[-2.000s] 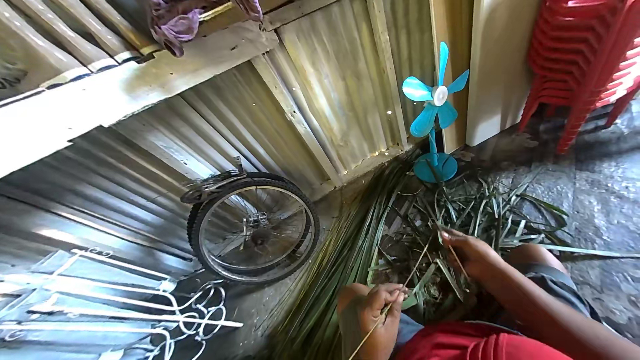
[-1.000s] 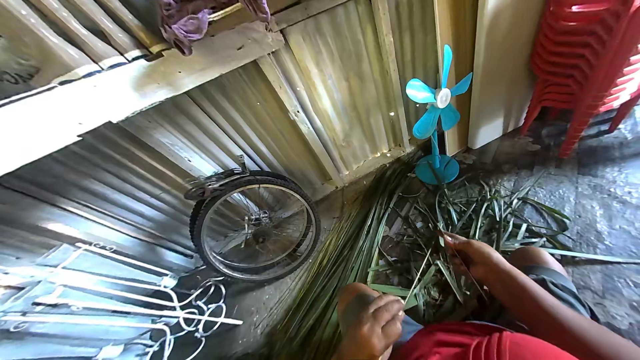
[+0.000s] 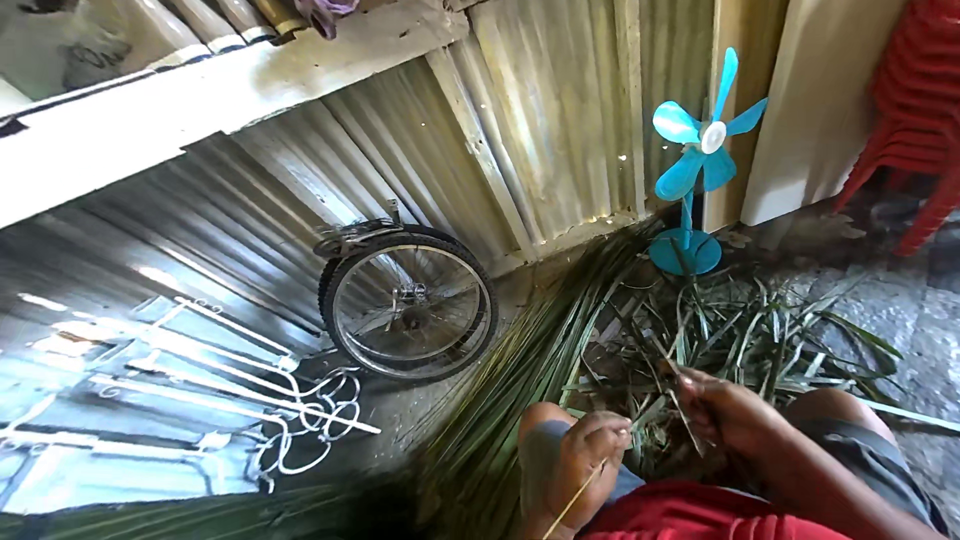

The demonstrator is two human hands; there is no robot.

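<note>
My left hand is closed around a thin yellowish leaf midrib, whose end hangs down toward the bottom edge. To its right, my right hand grips a narrow strip or thin blade; which of these it is cannot be told. Long green palm leaves lie in a bundle on the floor beside my left knee. A tangled heap of cut leaf strips spreads beyond my right hand and between my knees.
A turquoise fan stands behind the heap, near the corrugated metal wall. Bicycle wheels lean at the wall, left of the leaf bundle. White metal frames lie at the left. Red plastic chairs are stacked at the right.
Two seconds ago both hands were at a thin strand; one second ago my left hand rested near the knee with no strand visible. Now a yellowish midrib shows in it.
</note>
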